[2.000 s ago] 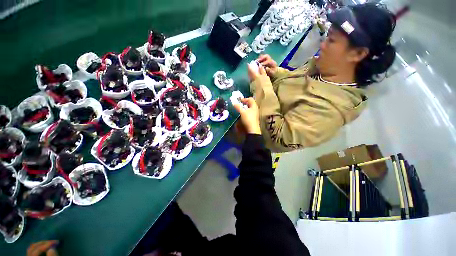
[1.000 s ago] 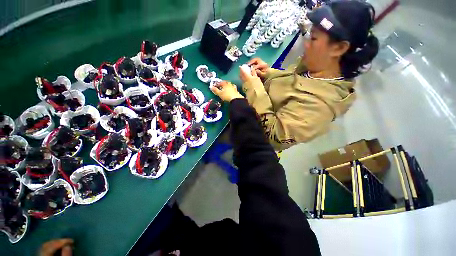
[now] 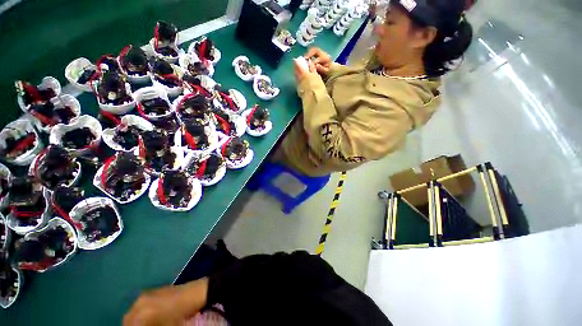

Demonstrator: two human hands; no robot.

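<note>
My right hand (image 3: 164, 305) is low in the frame over the near part of the bench, blurred, with its black sleeve to the right. Its fingers are partly cut off by the bottom edge, and I cannot tell whether it holds anything. My left hand is not in view. Many semi-finished cameras (image 3: 175, 190), white shells with black parts and red wires, stand crowded on the green bench. Two white housings (image 3: 265, 87) without visible red wires lie side by side, apart from the cluster, near the neighbouring worker.
A worker in a tan jacket (image 3: 376, 118) sits at the right of the bench, holding a small white piece. A black box (image 3: 258, 32) and rows of white pieces (image 3: 325, 16) stand beyond. A blue stool (image 3: 290, 184), a carton (image 3: 440, 175) and a rack (image 3: 434, 210) are on the right.
My right hand has let go of the white housing beside the other one and drawn back to the bottom of the frame. My left hand has gone out of sight.
</note>
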